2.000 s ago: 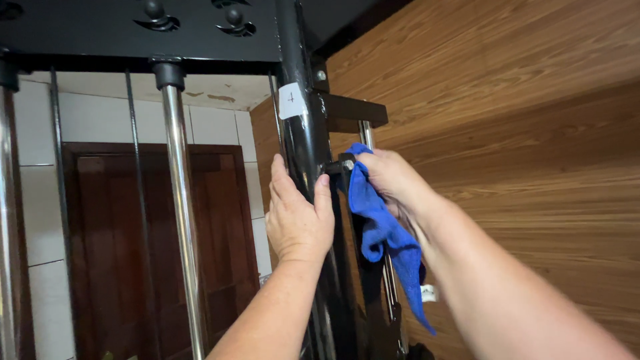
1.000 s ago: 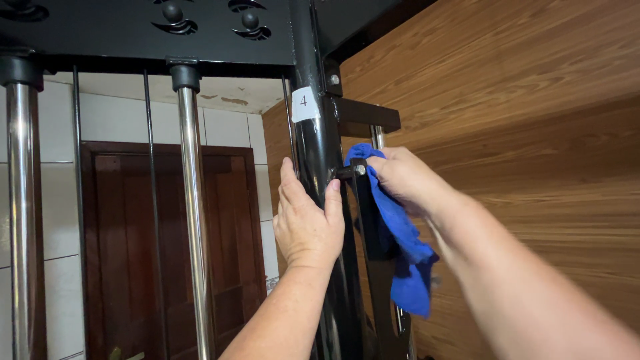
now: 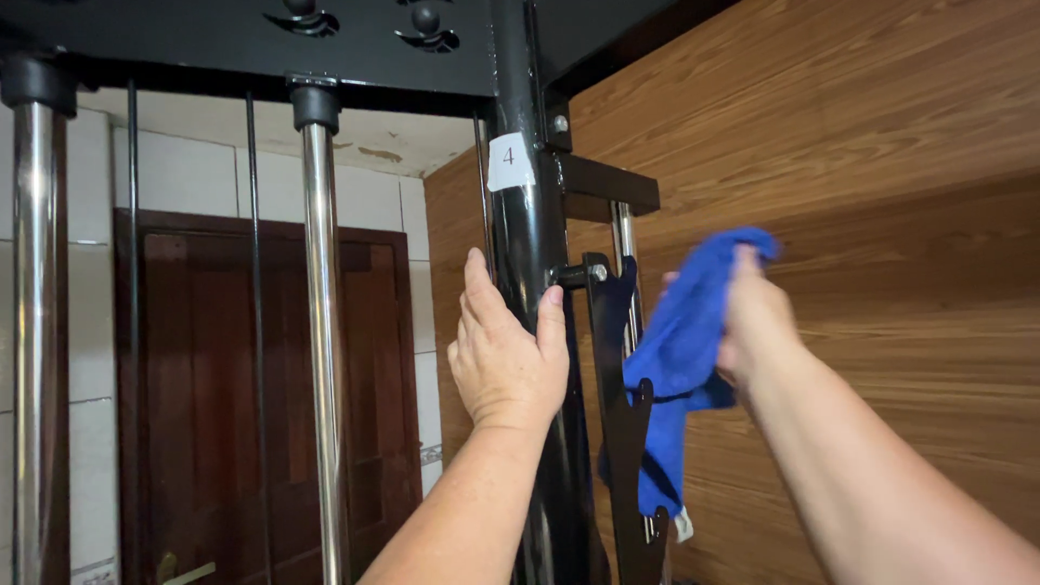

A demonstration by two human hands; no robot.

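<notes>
My left hand (image 3: 513, 353) rests flat against a black metal upright post (image 3: 528, 236), fingers up and thumb apart, holding nothing. A white sticker (image 3: 510, 162) with the number 4 is on the post above it. My right hand (image 3: 756, 321) grips a blue cloth (image 3: 686, 317), which hangs down with a white tag at its lower end. The cloth is behind and beside a black notched metal bracket (image 3: 621, 406), bolted to the post by a short stub. Whether the cloth touches the bracket, I cannot tell.
A black perforated top panel (image 3: 195, 49) spans the upper left. Chrome rods (image 3: 321, 325) and thin black rods hang below it. Behind stand a dark wooden door (image 3: 276, 390) and white tiles. A short black arm (image 3: 609, 180) sticks out before the wood-grain wall (image 3: 894, 244).
My right hand has moved away from the bracket's top bolt to the right, taking the blue cloth with it. My left hand has stayed on the post.
</notes>
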